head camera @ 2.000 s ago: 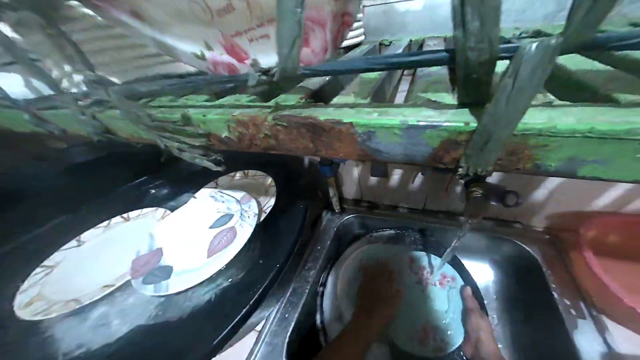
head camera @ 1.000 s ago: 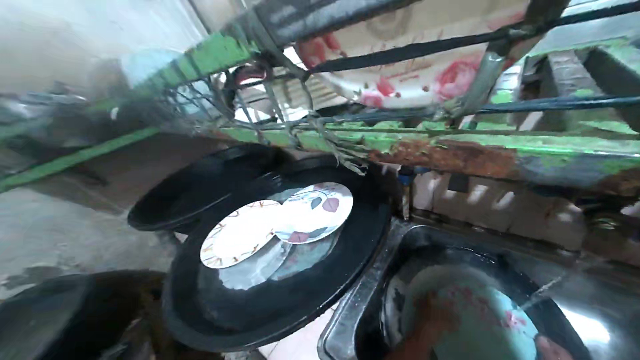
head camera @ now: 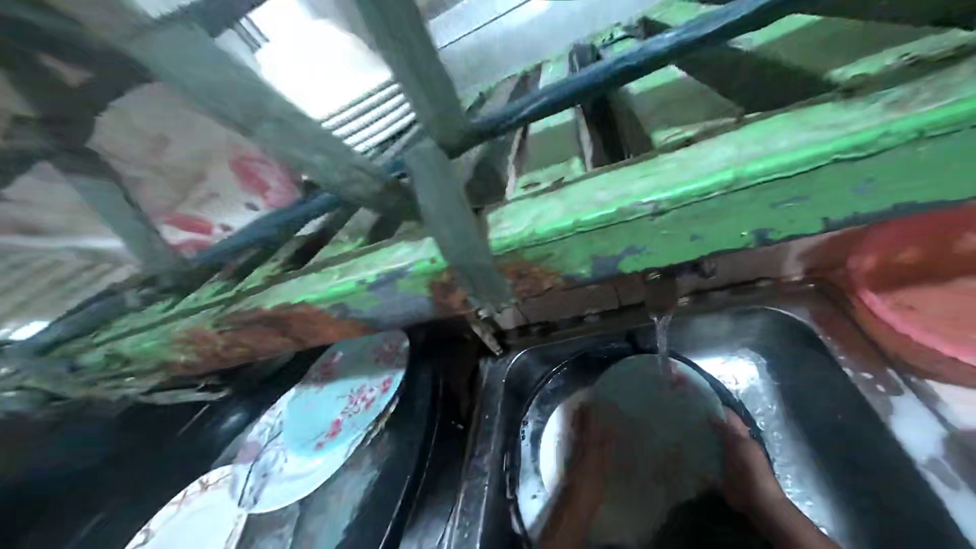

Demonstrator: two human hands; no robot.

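Observation:
A pale plate with a floral print (head camera: 659,435) is held in the sink, above a dark-rimmed basin of water (head camera: 530,450). On its left side lies my left hand (head camera: 583,465), blurred, against the plate's face. My right hand (head camera: 743,454) grips its right edge. Water from the tap (head camera: 661,290) runs onto the upper part of this plate. Behind my left hand shows the rim of another white plate (head camera: 550,450). To the left, a light blue plate with red flowers (head camera: 347,408) overlaps a white patterned plate (head camera: 282,476) and a third plate (head camera: 194,515) on a black tray.
The steel sink (head camera: 854,427) has a wet rim. At the far right sits a red plastic basin (head camera: 923,282). A green painted rack with peeling paint (head camera: 724,191) crosses just above the sink, with grey straps (head camera: 450,213) hanging from it.
A light blue flowered plate now lies on top of the plates at the left, where the earlier frames show only patterned white ones. The view has swung strongly.

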